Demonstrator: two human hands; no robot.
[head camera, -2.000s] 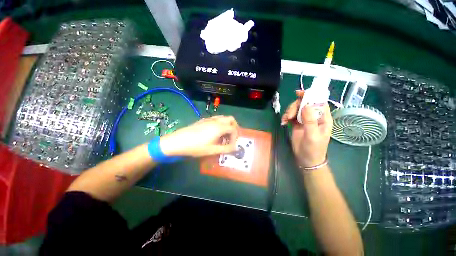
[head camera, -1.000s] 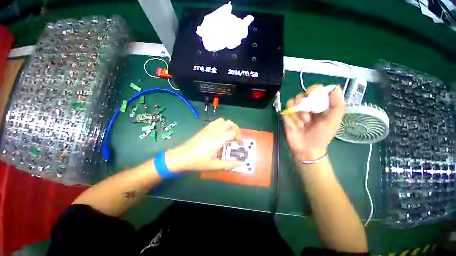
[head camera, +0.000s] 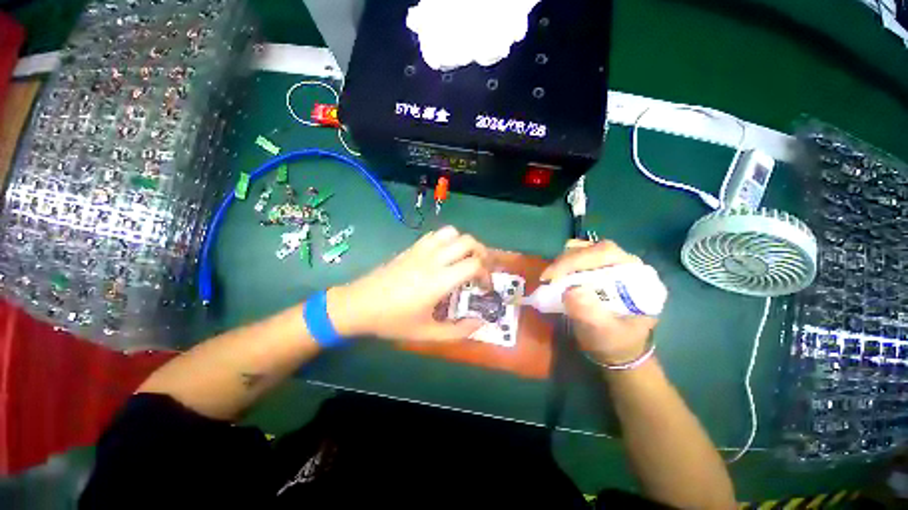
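A white square fixture (head camera: 506, 324) with a dark centre and dark corner holes lies on the orange-brown mat (head camera: 523, 357). My left hand (head camera: 423, 289) is at the fixture's left side, its fingers curled at the fixture's edge; whether they pinch a small part cannot be told. My right hand (head camera: 597, 309) is closed around a white squeeze bottle (head camera: 637, 290), held nearly level. The bottle's nozzle points left and reaches the right side of the fixture's centre. Whether the tip touches anything cannot be told.
Behind stands a black power box (head camera: 478, 90) with white crumpled material (head camera: 468, 32). Loose boards (head camera: 304, 224) lie left inside a blue cable (head camera: 211, 239). A clear left tray (head camera: 110, 189), a pale fan (head camera: 749, 254) and a clear right tray (head camera: 866, 299) flank the bench.
My right hand has turned the bottle and brought it down and left to the fixture. My left hand has stayed at the fixture. The view has shifted closer to the bench.
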